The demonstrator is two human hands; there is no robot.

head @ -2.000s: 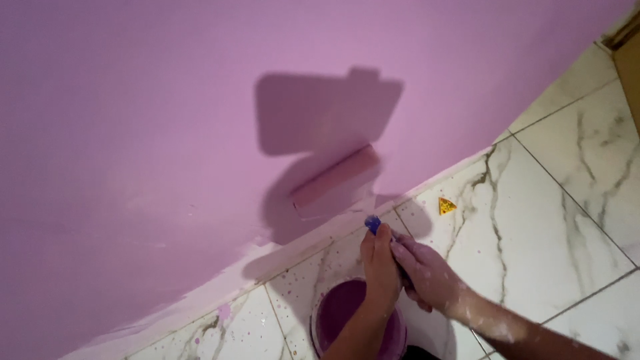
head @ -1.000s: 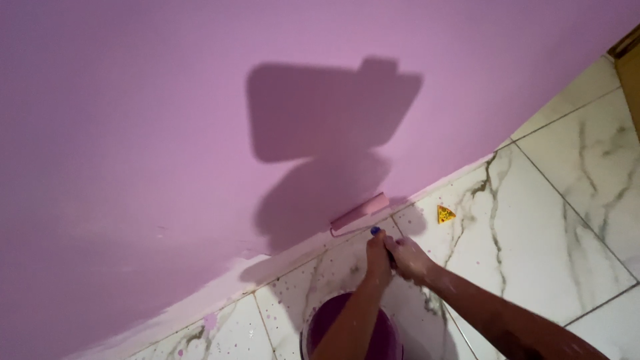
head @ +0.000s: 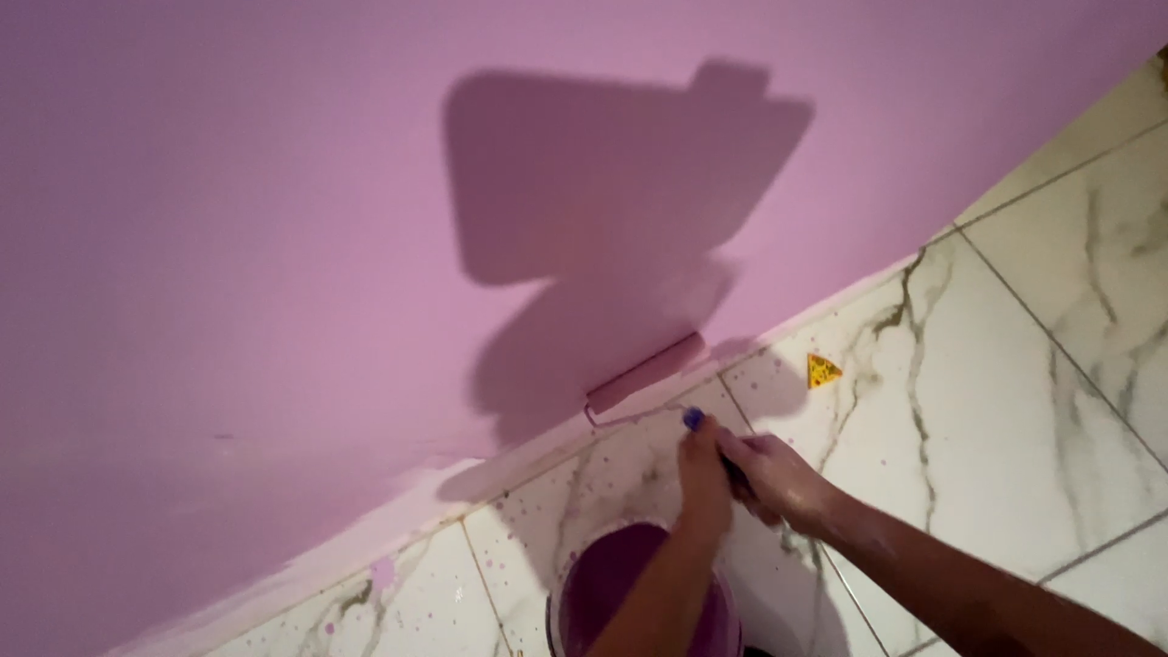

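Observation:
Both my hands are closed around the handle of a paint roller, whose blue collar [head: 693, 419] shows just beyond my fingers. My left hand [head: 705, 479] grips nearest the collar; my right hand [head: 771, 479] is beside it, a little to the right. The roller sleeve [head: 646, 372], coated pink-purple, lies against the low part of the purple wall [head: 301, 274], just above the floor edge. Its thin wire frame bends round the left end. Below my hands stands a bucket of purple paint [head: 607, 575], partly hidden by my left forearm.
White marble-look floor tiles [head: 995, 392] with paint spots run along the wall. A pale, unevenly covered strip [head: 401, 502] borders the wall's bottom at left. A small yellow patterned triangle [head: 822, 371] lies on the floor right of my hands. A large shadow falls on the wall.
The roller sleeve was higher on the wall two seconds ago, moved down to the floor edge by one second ago, and is now slightly up and left of there. Both hands stay on the handle.

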